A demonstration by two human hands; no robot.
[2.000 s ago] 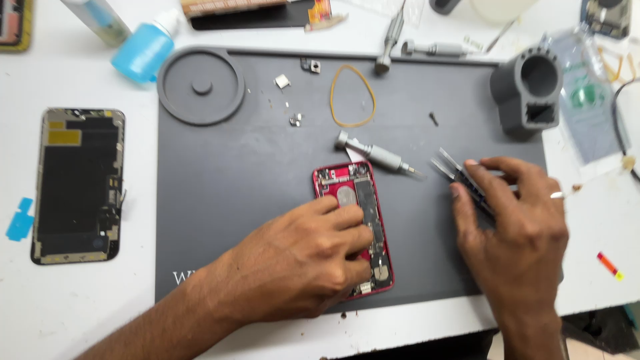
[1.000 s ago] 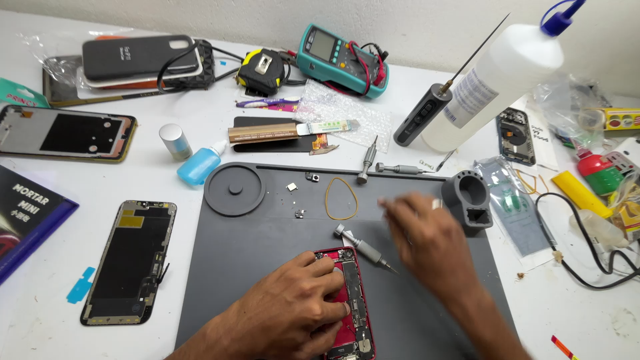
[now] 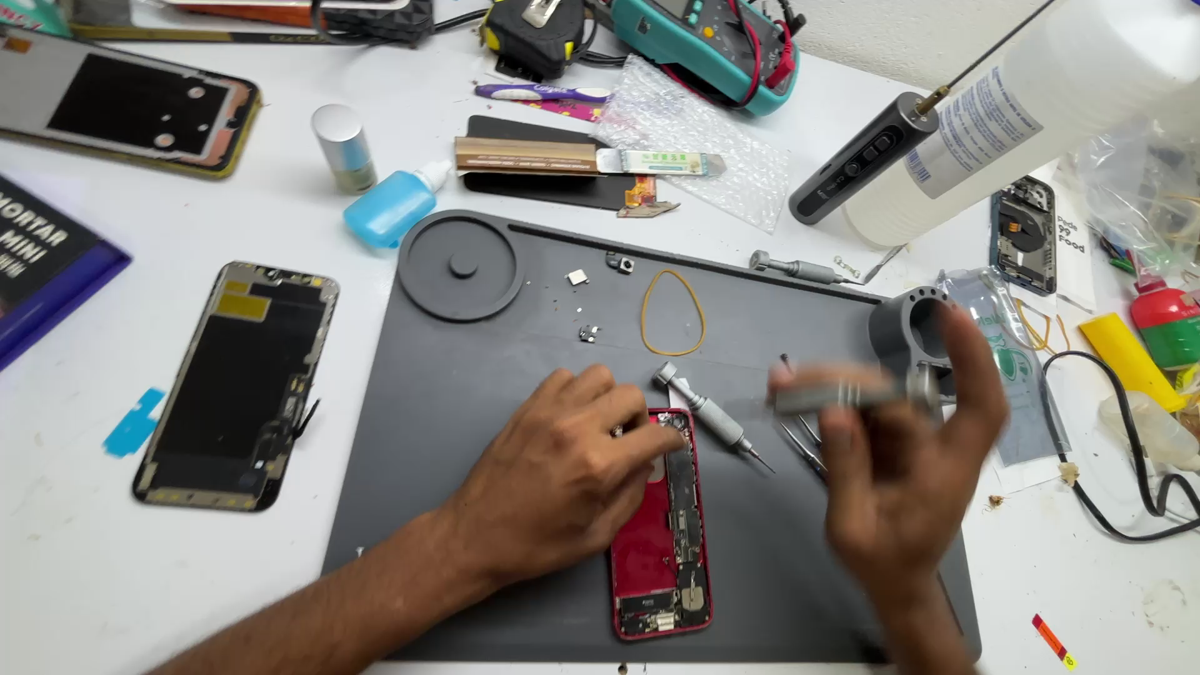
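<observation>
My left hand rests over the upper left of an opened red phone housing; its fingertips touch the top part, and whether they pinch anything is hidden. My right hand, blurred, holds a grey precision screwdriver in its fingers, above the mat. Another precision screwdriver lies beside the phone's upper right edge. Tweezers are partly hidden behind my right hand. A yellow rubber band, a small camera module and small metal parts lie farther up the mat.
A phone screen assembly lies left of the mat. Behind the mat are a blue bottle, a multimeter and a large white bottle. A grey tool holder stands at the mat's right; a third screwdriver lies near its back edge.
Two seconds ago my right hand held the tweezers; now they lie on the mat and that hand holds a screwdriver. My left hand has stayed at the red phone. The view has shifted.
</observation>
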